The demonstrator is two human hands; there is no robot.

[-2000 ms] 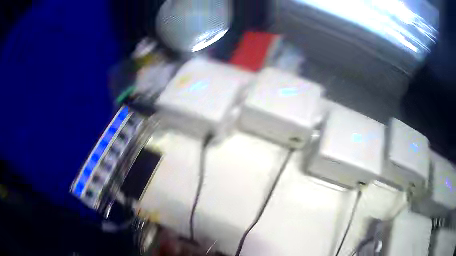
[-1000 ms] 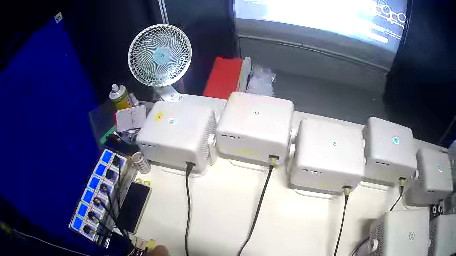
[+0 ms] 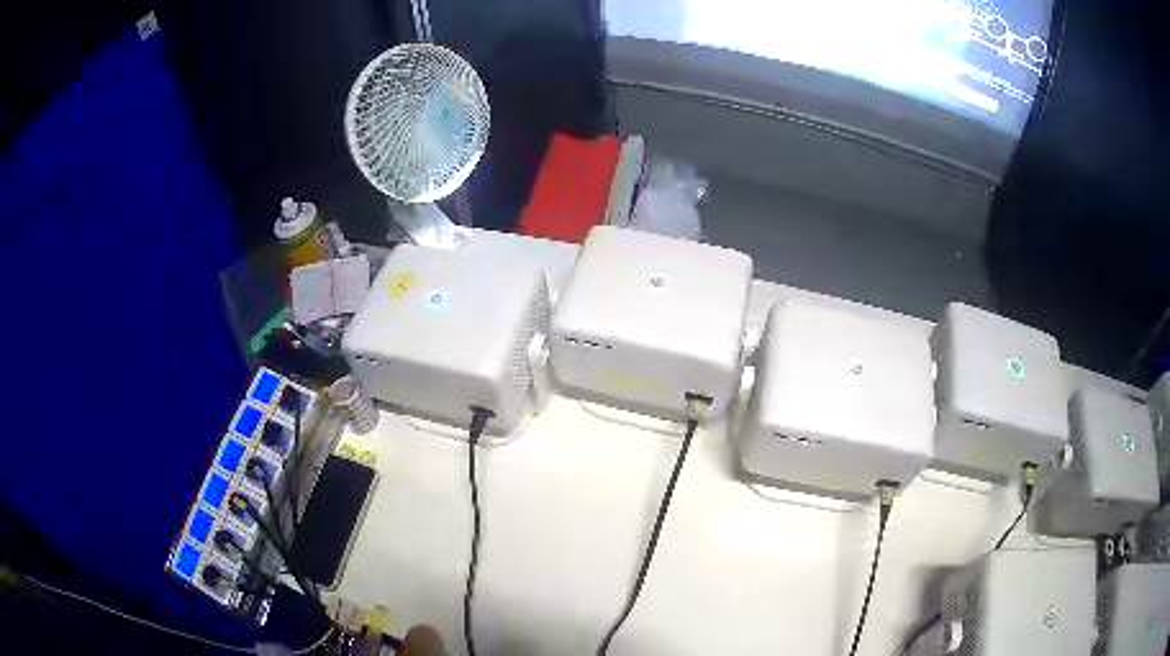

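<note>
Several white projectors stand in a row on the white table (image 3: 565,551). The leftmost projector (image 3: 443,320) has a yellow mark and a lit ring on top. The second (image 3: 654,320), third (image 3: 840,391) and fourth (image 3: 998,385) each have a black cord at the rear. Another projector (image 3: 1026,602) stands at the lower right. A rounded, skin-coloured tip, seemingly of my left hand (image 3: 423,641), shows at the bottom edge; the rest is cut off and its grip is hidden. My right hand is not in view.
A socket strip (image 3: 231,493) with black plugs lies at the left beside a black phone-like rectangle (image 3: 336,519) and a small white cylinder (image 3: 353,404). Behind are a fan (image 3: 417,124), a yellow spray can (image 3: 299,233), a red box (image 3: 571,186) and a lit screen (image 3: 821,45).
The view was blurred and tilted two seconds ago and is now steady. The fan head has turned a little. The fingertip at the bottom edge has shifted slightly to the right.
</note>
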